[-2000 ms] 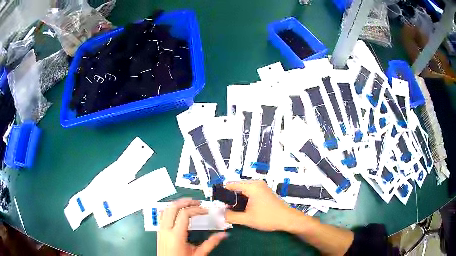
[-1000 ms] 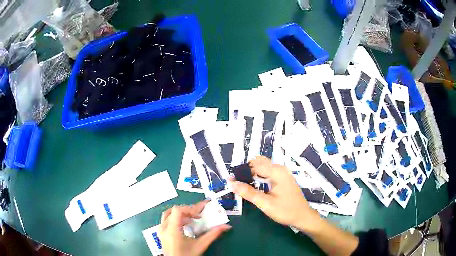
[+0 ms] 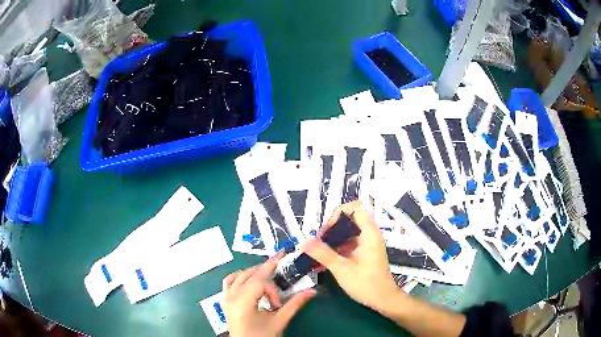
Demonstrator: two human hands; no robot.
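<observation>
My right hand (image 3: 359, 257) holds a black strap (image 3: 306, 263), which slants down-left from its fingers. My left hand (image 3: 263, 299) is at the strap's lower end and holds a white display card (image 3: 214, 309); its blue mark shows left of the hand. The strap's lower end lies over the card; my fingers hide how the two meet. Two blank cards (image 3: 188, 253) with blue marks overlap at the left. Carded straps (image 3: 428, 220) lie in a large overlapping pile at the right, partly behind my right hand.
A large blue tub (image 3: 178, 148) heaped with black straps stands back left. Small blue bins stand at the back (image 3: 395, 62), left edge (image 3: 28, 192) and right (image 3: 535, 115). Clear bags (image 3: 99, 36) lie back left. A grey metal post (image 3: 461, 52) rises at the back right.
My right hand has brought the black strap down to the card at my left hand. More of the strap shows, stretched between both hands. The card has shifted slightly right.
</observation>
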